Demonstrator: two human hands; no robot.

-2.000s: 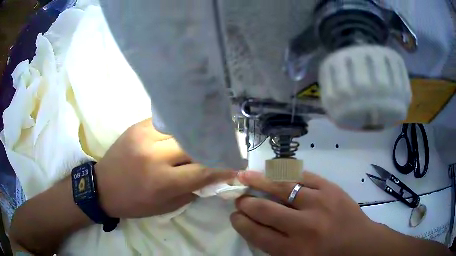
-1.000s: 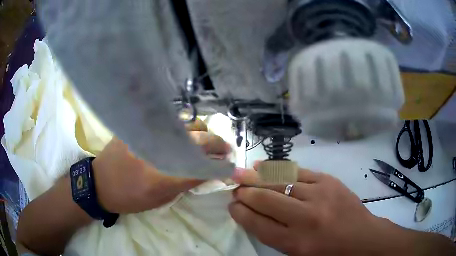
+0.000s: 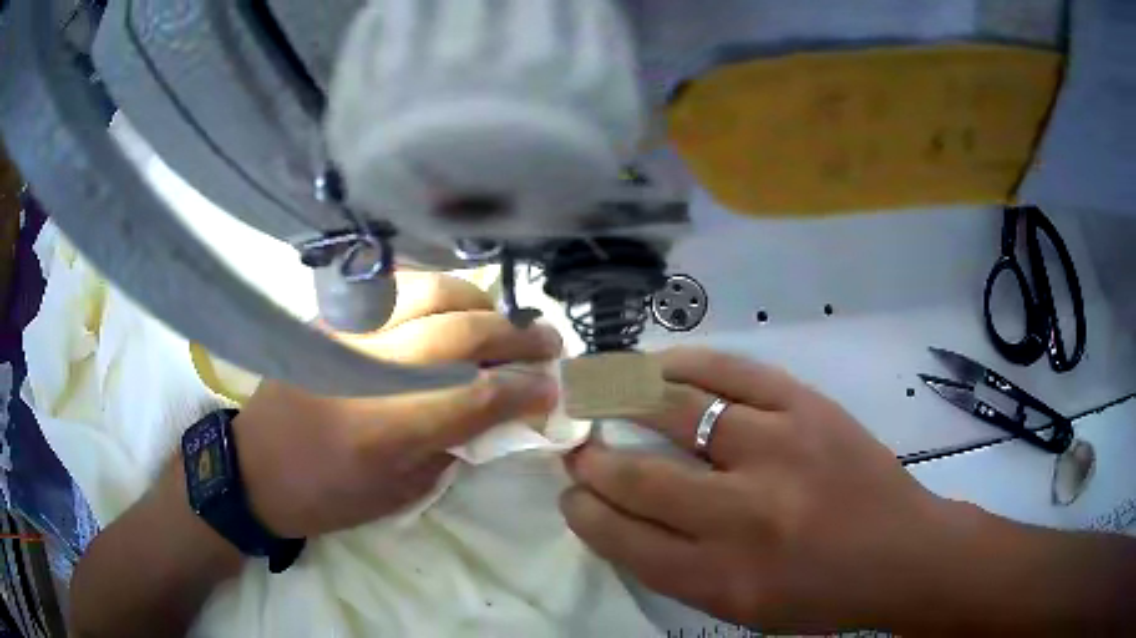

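Note:
Cream garment fabric (image 3: 498, 548) lies bunched on the machine bed, with more of it at the left. A folded edge (image 3: 530, 439) of it shows between my hands below the needle area. My left hand (image 3: 374, 424), with a watch on the wrist, presses and pinches the cloth left of that edge. My right hand (image 3: 747, 486), with a ring, holds the cloth edge from the right, its fingertips partly behind the ribbed tension knob (image 3: 614, 385). The needle and presser foot are hidden behind the machine parts and my fingers.
The machine head (image 3: 212, 112) and large white dial (image 3: 486, 112) hang over the work. Black-handled scissors (image 3: 1034, 293), open snips (image 3: 1003, 399) and a small greyish oval piece (image 3: 1074, 472) lie at the right. A round metal disc (image 3: 679, 303) sits on the bed.
The view has shifted, so the white dial appears further left and the round disc shows. My left fingers reach further right beside the knob than two seconds ago. Both hands stay at the cloth edge.

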